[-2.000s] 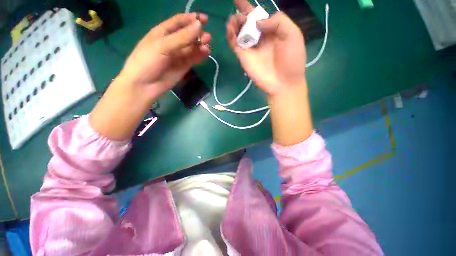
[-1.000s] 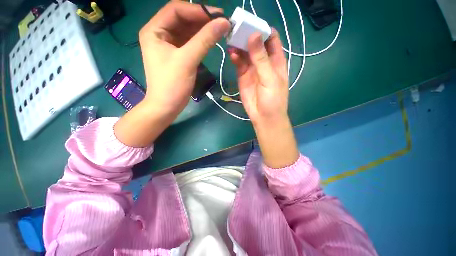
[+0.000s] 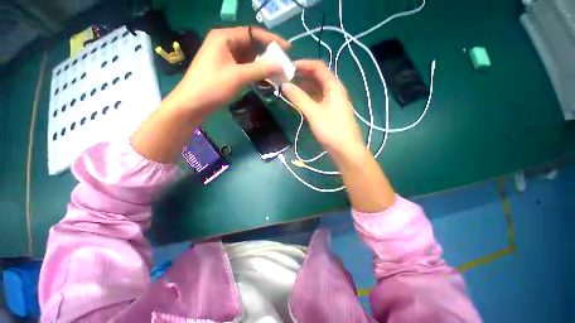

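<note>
A small white wall charger [image 3: 277,63] is held between my two hands above the bench. My left hand [image 3: 220,69] grips it from the left, with a dark cable end at its fingers. My right hand [image 3: 325,107] has its fingertips at the charger's lower right side; whether they grip it or a small part under it is unclear. Below, a black-screen smartphone [image 3: 260,126] has a white USB charging cable [image 3: 315,187] plugged into its lower end. A smartphone with a purple app list [image 3: 205,158] lies to the left, with a small dark ring [image 3: 226,151] beside it.
A white tray [image 3: 104,94] with rows of dark round spots lies at left, near a black-and-yellow device [image 3: 170,55]. A white power strip [image 3: 277,11] is at the far side. Another dark phone [image 3: 399,72] and a green charger [image 3: 480,58] lie at right.
The charger has moved slightly left and down, and my right fingers have shifted to its lower side. The view has shifted, showing the power strip, green chargers and the ring.
</note>
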